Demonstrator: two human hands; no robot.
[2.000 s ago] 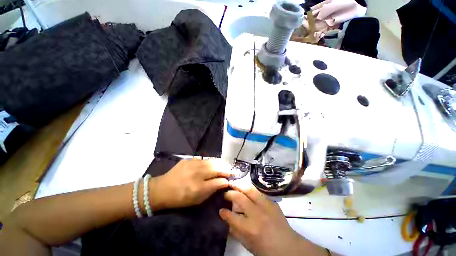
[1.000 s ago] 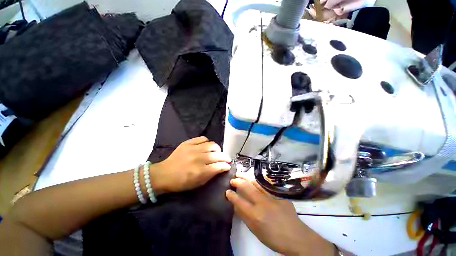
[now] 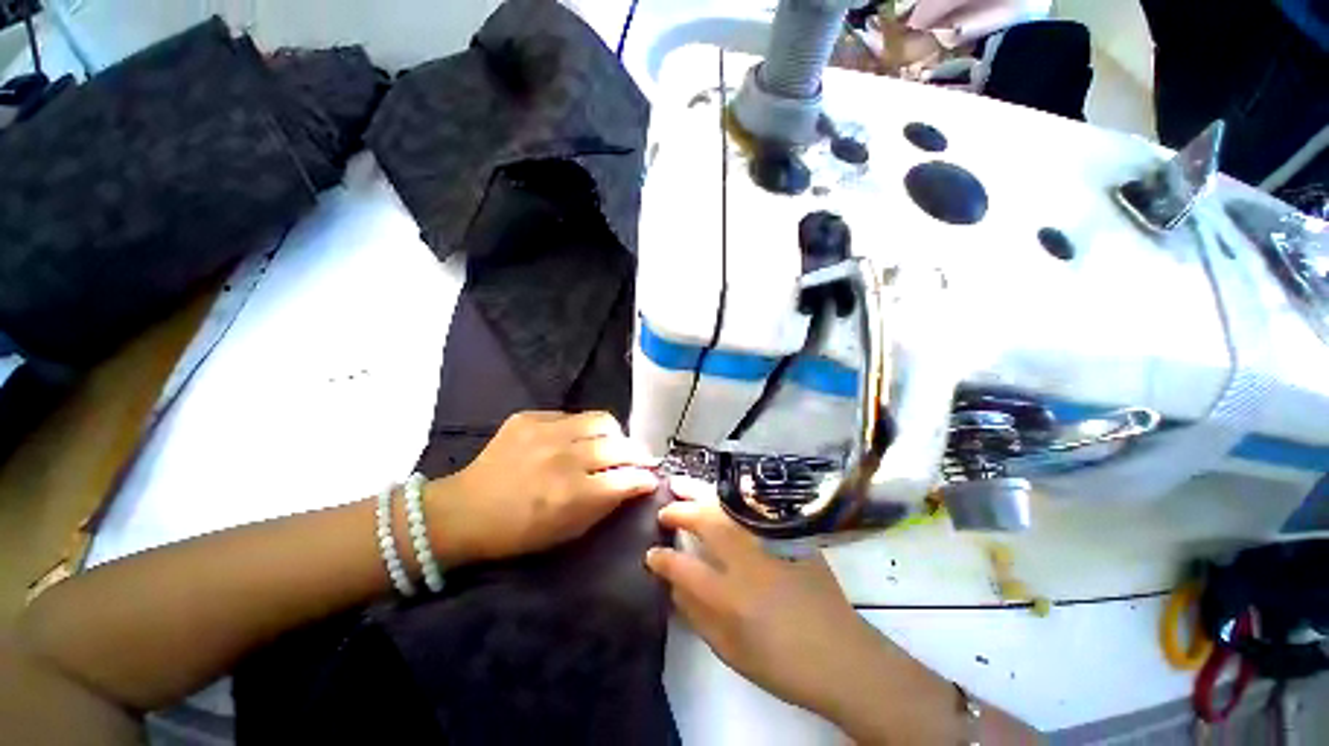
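Observation:
A dark garment panel (image 3: 525, 641) lies on the table left of the needle and runs from the front edge back beside the white sewing machine (image 3: 933, 292). My left hand (image 3: 547, 474) lies flat on it, palm down, fingertips by the presser foot area (image 3: 688, 464). My right hand (image 3: 743, 583) is at the panel's right edge, just in front of the foot, fingertips touching the cloth. Neither hand visibly grasps the cloth; the fingers hide the needle point. Behind, the cloth stands bunched in a folded heap (image 3: 525, 117).
A thick roll of dark cut pieces (image 3: 146, 190) lies at the left, by a brown board (image 3: 146, 408). Scissors with orange and red handles (image 3: 1188, 634) and a black object lie at the right. Small yellowish bits (image 3: 1013, 583) lie on the machine bed. Pinkish cloth is behind the machine.
The front panel and both hands have shifted slightly relative to the needle, my left hand staying flat on the cloth. The camera view has also shifted. No hold has visibly changed.

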